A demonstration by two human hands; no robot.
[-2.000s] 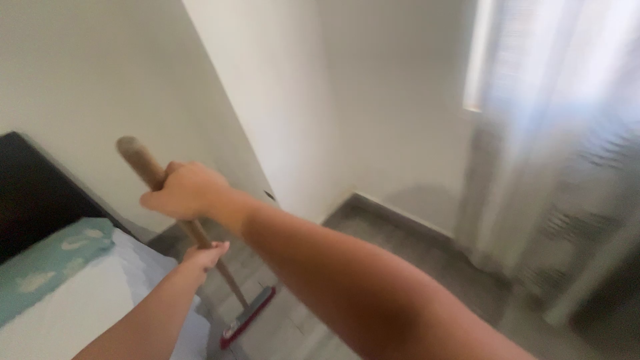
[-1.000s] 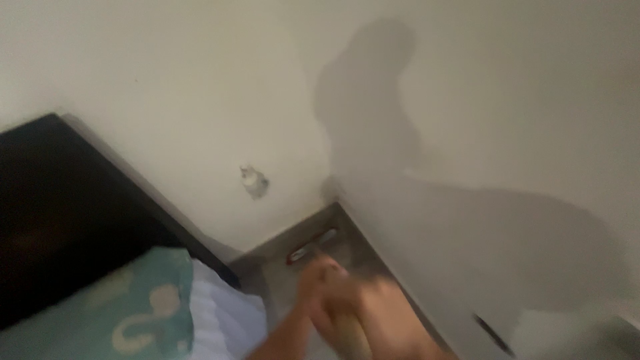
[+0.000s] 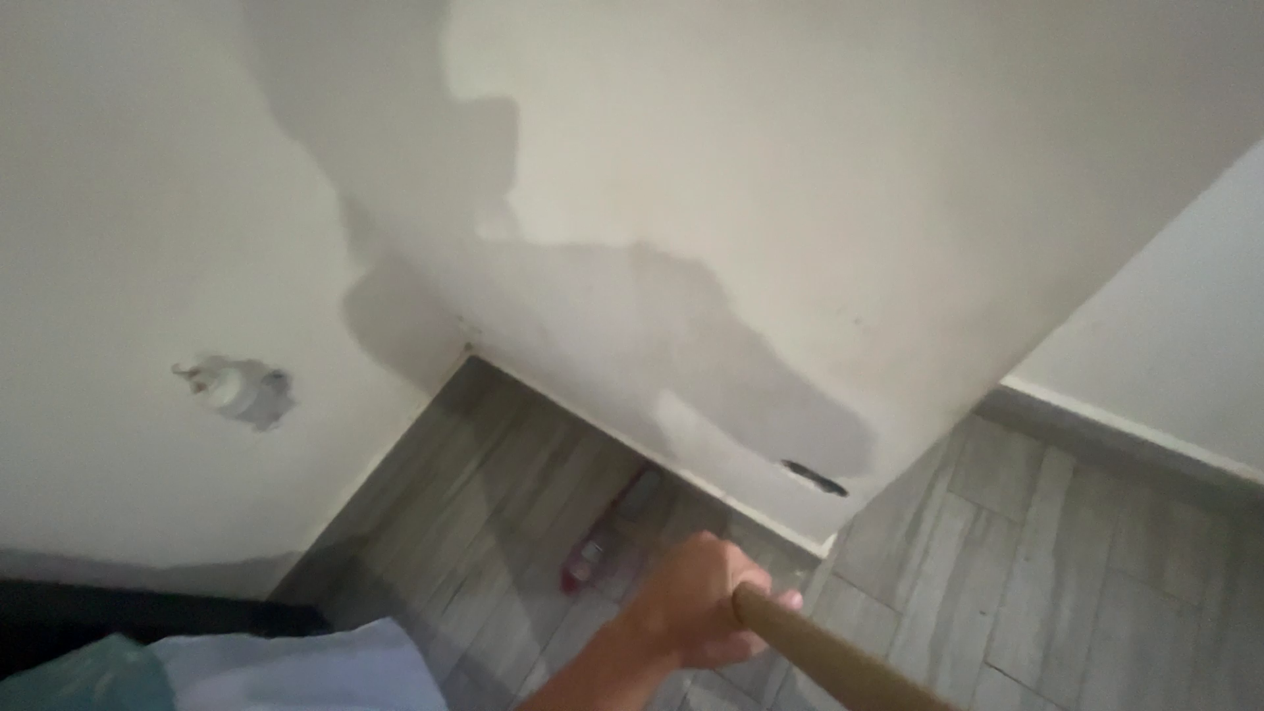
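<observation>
My left hand [image 3: 701, 602] is wrapped around a wooden broom handle [image 3: 839, 657] at the lower middle. The handle runs from this hand to the bottom edge, toward the lower right. Beyond the hand, the broom head [image 3: 585, 561] lies blurred on the grey floor near the wall, with a red end showing. The part of the handle between my left hand and the head is mostly hidden. My right hand is out of view.
A white wall [image 3: 612, 326] ends in an outer corner at the right, with a dark slot low down. The left wall has a hole with a white fitting [image 3: 232, 387]. A bed with white bedding [image 3: 296, 671] and a dark headboard [image 3: 148, 602] fills the lower left.
The broom head was at the wall corner one second ago and now lies nearer, along the right wall. My right hand has left the view. The view has turned.
</observation>
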